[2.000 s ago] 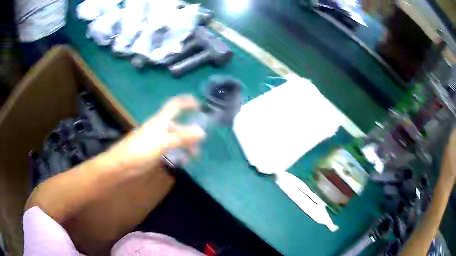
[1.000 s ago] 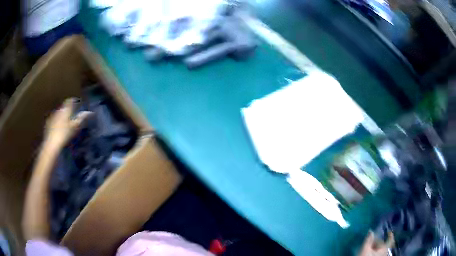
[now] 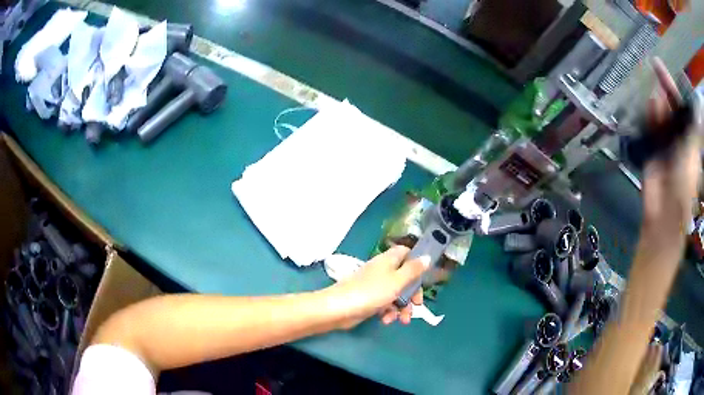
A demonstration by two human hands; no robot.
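My left hand (image 3: 386, 287) is closed around the tube handle of a dark grey appliance housing (image 3: 429, 251). The housing's round open head is under the whitish tip of the hand press (image 3: 519, 171). My right hand (image 3: 670, 127) is raised at the right, around the dark grip of the press lever; its fingers are partly blurred. The press has a coil spring on top and a dark label plate. The base and fixture block are largely hidden behind the housing and hand. A white strip (image 3: 427, 314) lies partly under my left hand.
A stack of white sheets (image 3: 320, 181) lies left of the press. White-wrapped housings (image 3: 116, 69) are at the far left. A carton (image 3: 123, 285) full of grey housings stands at the lower left. Loose grey housings (image 3: 567, 254) are piled right of the press. A conveyor (image 3: 347, 62) runs behind.
The view has swung right. My left hand has come out of the carton and now holds a housing at the press. My right hand has risen from the lower right to the lever.
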